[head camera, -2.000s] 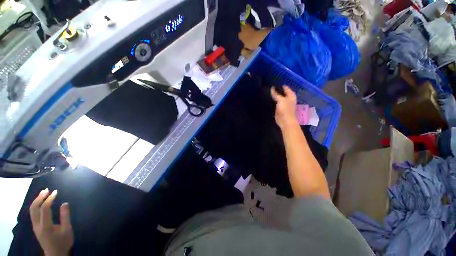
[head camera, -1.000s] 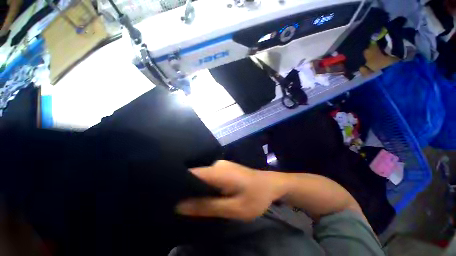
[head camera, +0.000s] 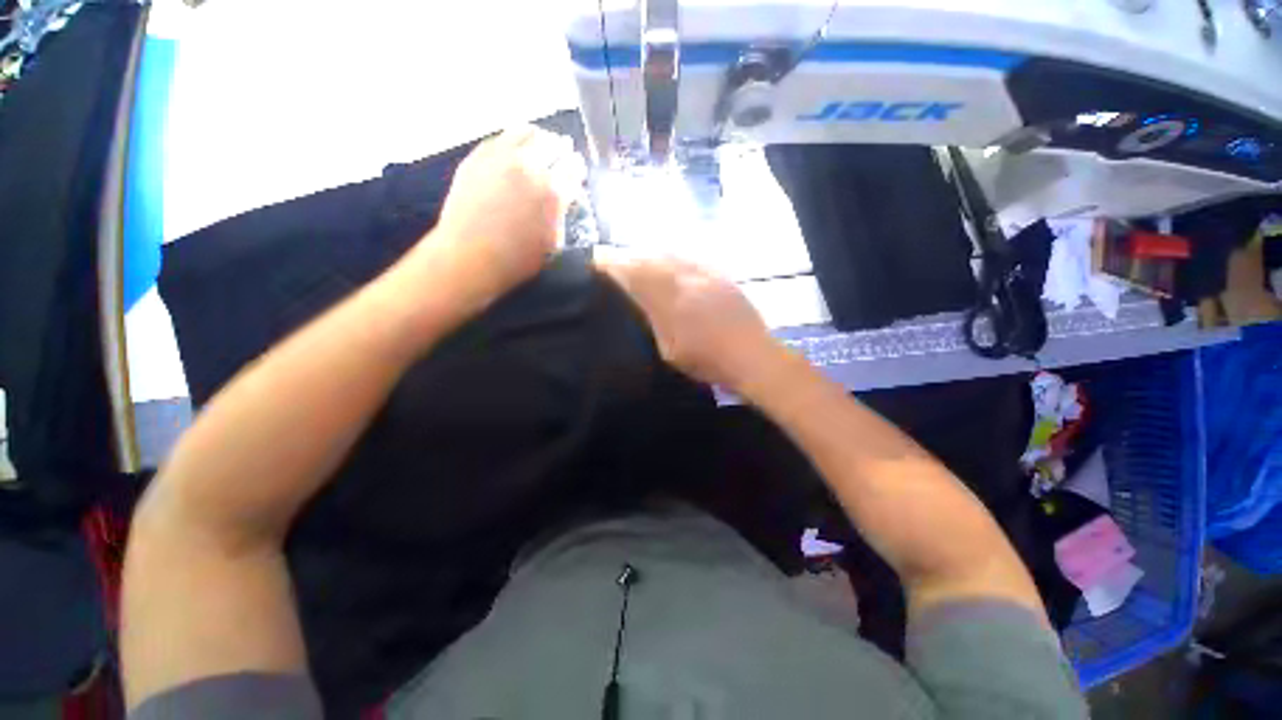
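The black garment panel (head camera: 478, 380) lies over the machine table's front edge and up to the needle area. My left hand (head camera: 506, 197) is closed on the cloth just left of the needle. My right hand (head camera: 696, 317) is on the cloth's edge just below and right of the needle, fingers pointing at my left hand. The white JACK sewing machine (head camera: 900, 92) stands above. Its presser foot and needle are washed out by lamp glare, and the fingertips there are hard to make out.
A black cut piece (head camera: 879, 232) lies right of the needle, then black-handled scissors (head camera: 991, 303) and a red-topped item (head camera: 1156, 246). A blue basket (head camera: 1160, 478) holds black cloth and pink slips at right. Stacked black pieces (head camera: 56, 239) lie at far left.
The view has swung right-to-left over the needle. My right hand has gone from the basket to the cloth by the needle. My left hand is now also beside the needle.
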